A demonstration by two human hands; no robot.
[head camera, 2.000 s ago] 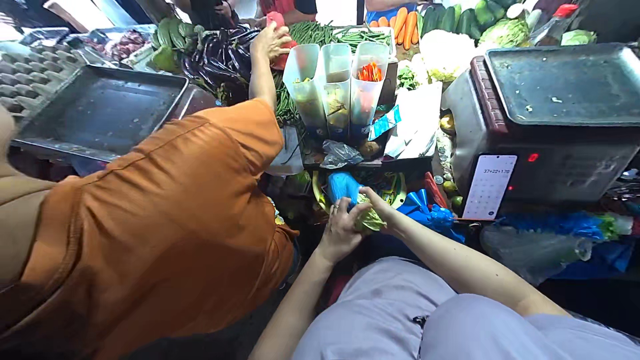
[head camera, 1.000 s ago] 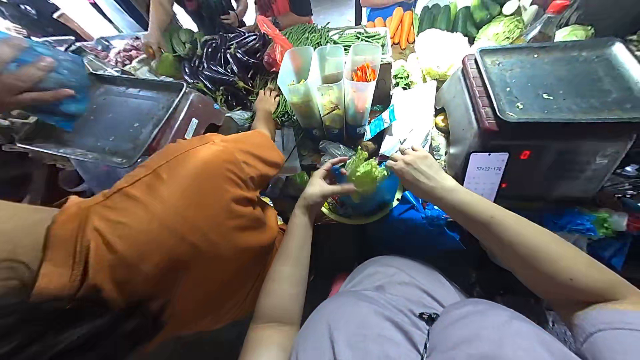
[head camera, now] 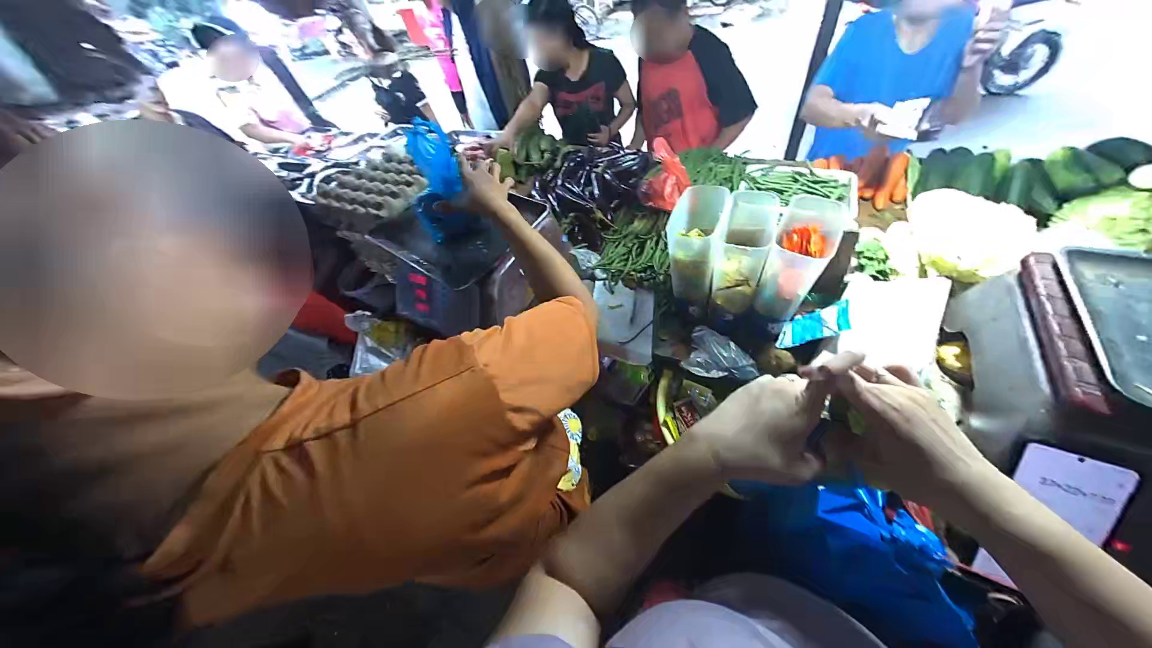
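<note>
My left hand (head camera: 765, 427) and my right hand (head camera: 886, 423) meet above a blue plastic bag (head camera: 846, 540), fingers bent towards each other. Something small and green shows between them, too hidden to name; whether either hand grips it cannot be told. Just beyond my hands lie a clear plastic bag (head camera: 720, 354) and a blue-and-white packet (head camera: 814, 324). Three tall clear plastic containers stand behind, the right one (head camera: 796, 256) with red chili peppers (head camera: 804, 240) in it. A phone (head camera: 1062, 504) with a lit screen leans at my right.
A co-worker in an orange shirt (head camera: 387, 468) fills the left, one hand on a blue bag (head camera: 438, 171) over a weighing scale (head camera: 436, 301). Eggplants (head camera: 594, 184), string beans (head camera: 634, 247), carrots (head camera: 891, 180) and a cauliflower (head camera: 972, 232) lie ahead. A metal tray (head camera: 1116, 306) stands right. Several people stand beyond.
The view has swung up and left. My hands, apart around a leafy green vegetable one second ago, are now close together. The co-worker's hand has moved from the beans to a blue bag at the scale.
</note>
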